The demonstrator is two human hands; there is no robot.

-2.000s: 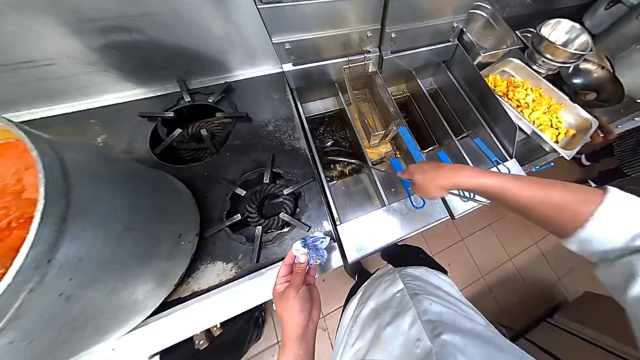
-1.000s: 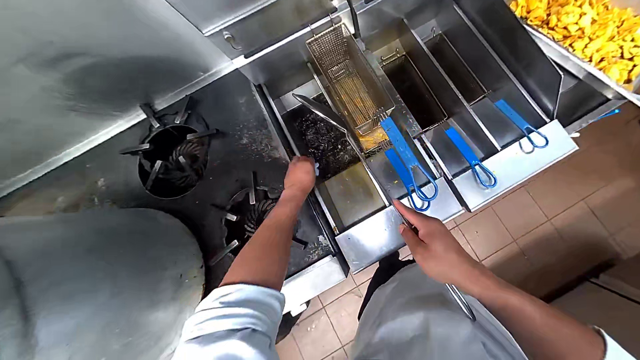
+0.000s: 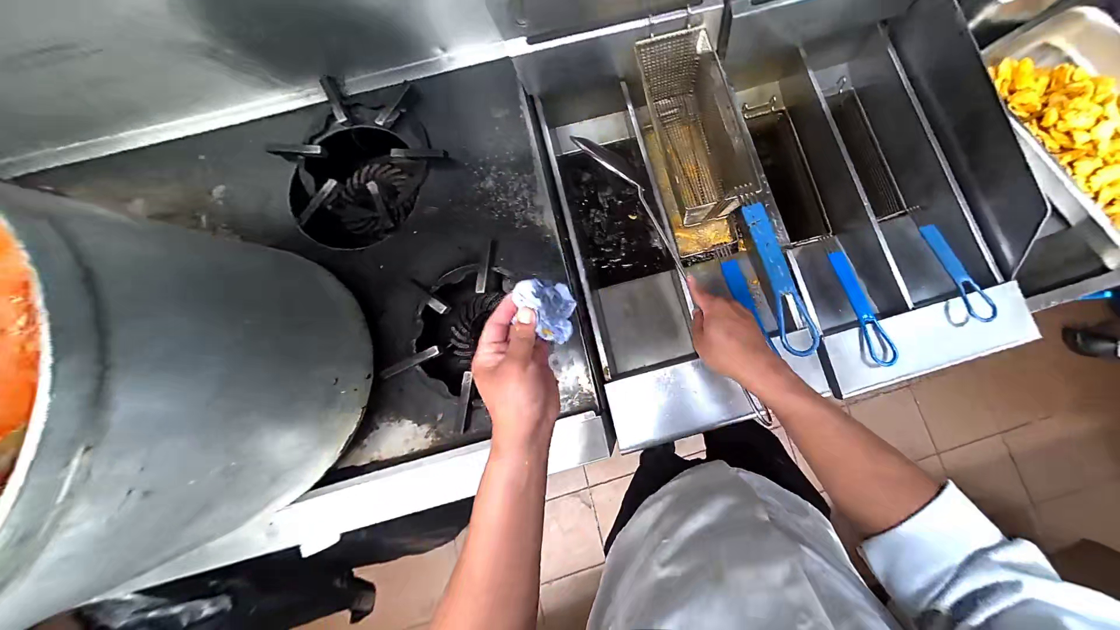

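Observation:
My left hand (image 3: 521,367) pinches a crumpled blue-and-white cloth or paper (image 3: 544,311) over the front burner (image 3: 464,324). My right hand (image 3: 731,337) is closed round the handle of a long metal utensil (image 3: 652,206), whose flattened head lies over the dark oil (image 3: 612,219) in the left fryer well. Just right of the utensil, a wire fry basket (image 3: 691,122) hangs raised over yellowish crumbs (image 3: 700,236). Its blue handle (image 3: 770,254) points toward me, beside my right hand.
A large pot (image 3: 219,367) with red-orange contents stands at left. A rear burner (image 3: 359,188) has raised metal grates. More fryer wells with blue basket handles (image 3: 857,293) are on the right. A metal tray (image 3: 1037,157) of yellow fried pieces stands at far right. Tiled floor (image 3: 971,411) lies below.
My left hand has drawn back from the left fryer well's edge to over the front burner. My right hand has moved forward along the utensil to beside the blue handles.

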